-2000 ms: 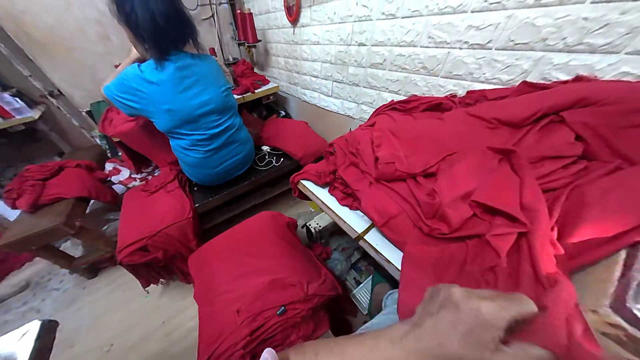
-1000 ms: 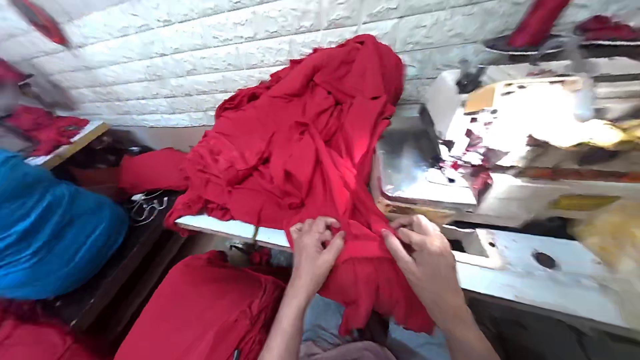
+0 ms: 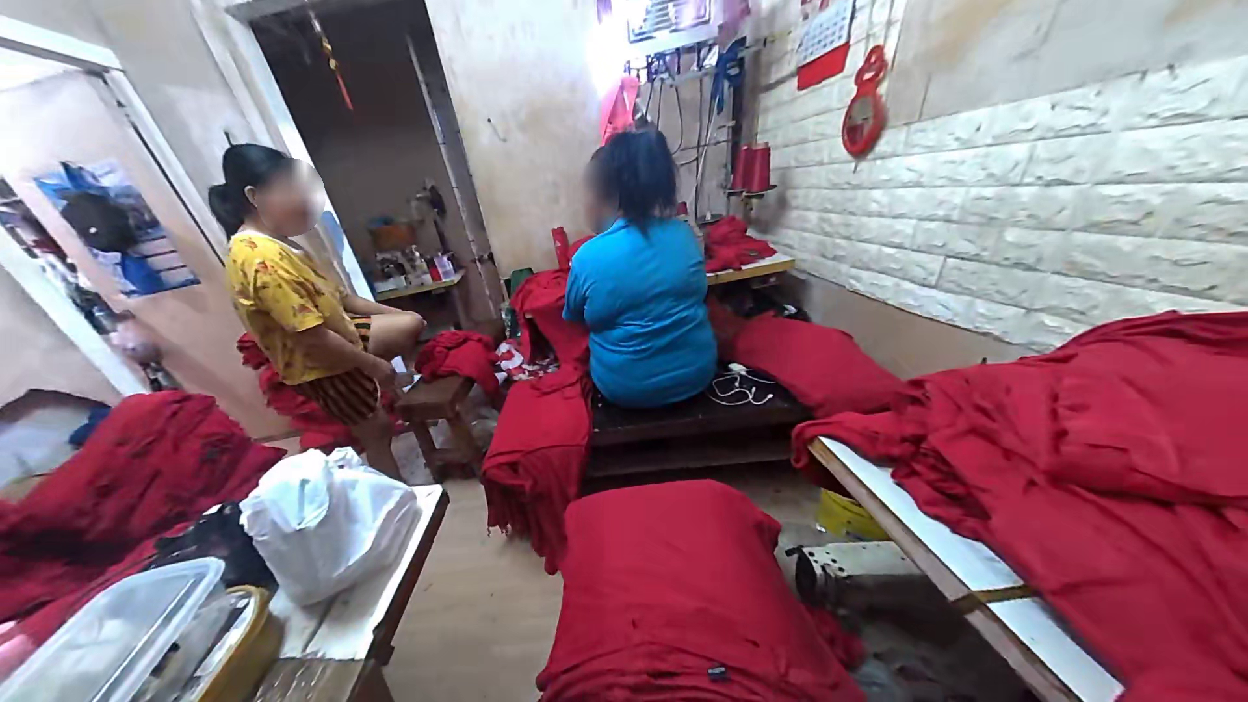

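Observation:
Neither my left hand nor my right hand is in the head view now, so what they hold cannot be seen. A large heap of red fabric [image 3: 1102, 458] lies over the white-topped table [image 3: 960, 531] at the right and runs out of the frame. Just left of that table, low in the middle, stands a stack of folded red cloth [image 3: 682, 585] with a small dark label at its lower edge.
A person in blue [image 3: 643, 312] sits on a black bench [image 3: 702, 414]; another in yellow [image 3: 292, 302] stands near a wooden stool [image 3: 434, 405]. At lower left, a table [image 3: 414, 546] bears a white plastic bag [image 3: 327, 522] and a clear plastic container [image 3: 127, 634].
The view has swung left and up from the sewing machine toward the room. Both hands, on the red fabric one second ago, are out of view.

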